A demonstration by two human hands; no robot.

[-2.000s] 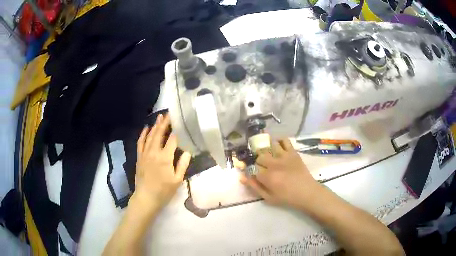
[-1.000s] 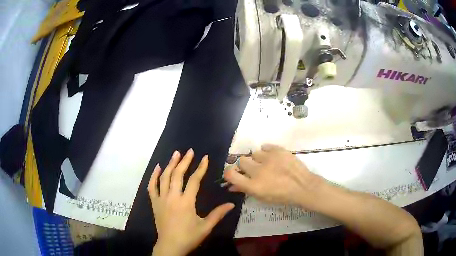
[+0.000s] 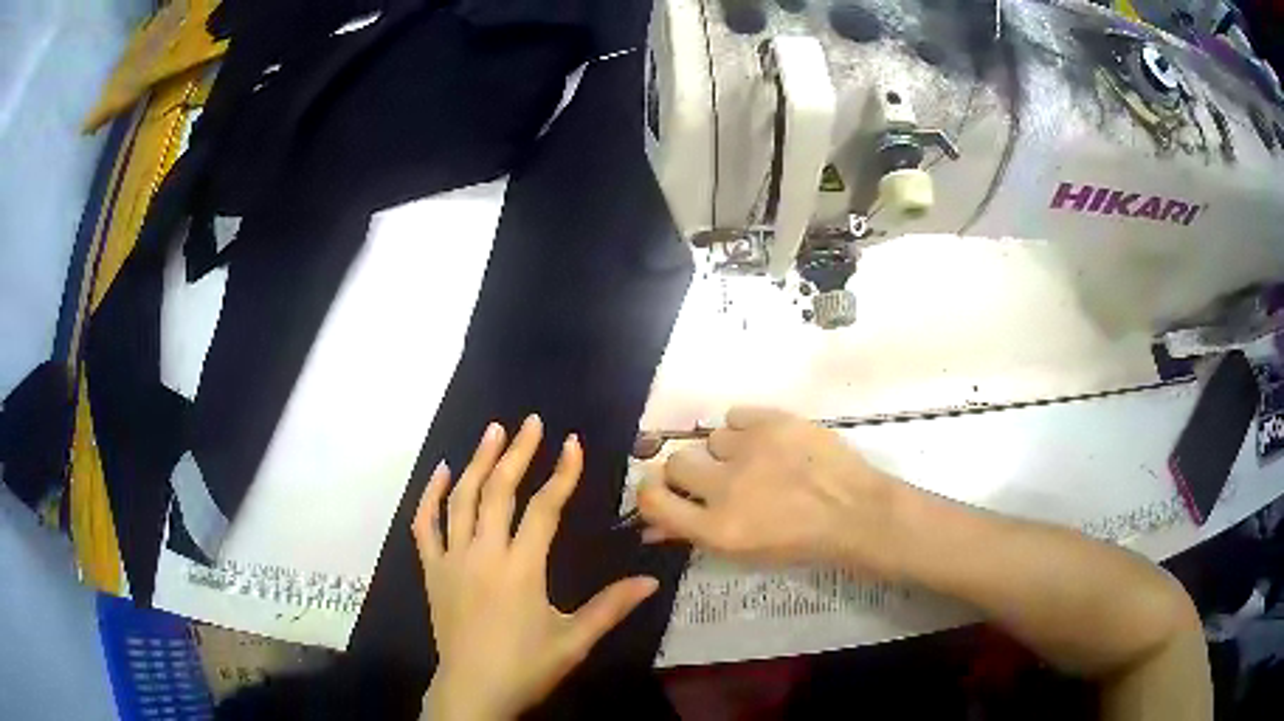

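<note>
A long black fabric panel (image 3: 563,324) lies over the table left of the needle area and runs down past the front edge. My left hand (image 3: 514,578) lies flat on its lower part with fingers spread. My right hand (image 3: 768,486) is closed at the panel's right edge, below the machine bed plate. A thin metal tip, apparently of the thread snips (image 3: 630,520), shows at its fingertips; the handles are hidden in the hand. The presser foot area (image 3: 746,254) of the white sewing machine (image 3: 901,141) is right of the panel's edge.
More black fabric (image 3: 366,113) is heaped at the upper left. A dark phone (image 3: 1214,437) lies at the right. A blue plastic basket (image 3: 155,662) is below the table's left edge. A printed ruler (image 3: 789,599) runs along the table front.
Both hands have moved from the needle area towards the table front, and the black panel now lies there. The snips have left the machine bed. The view has shifted. Little differs from one second ago.
</note>
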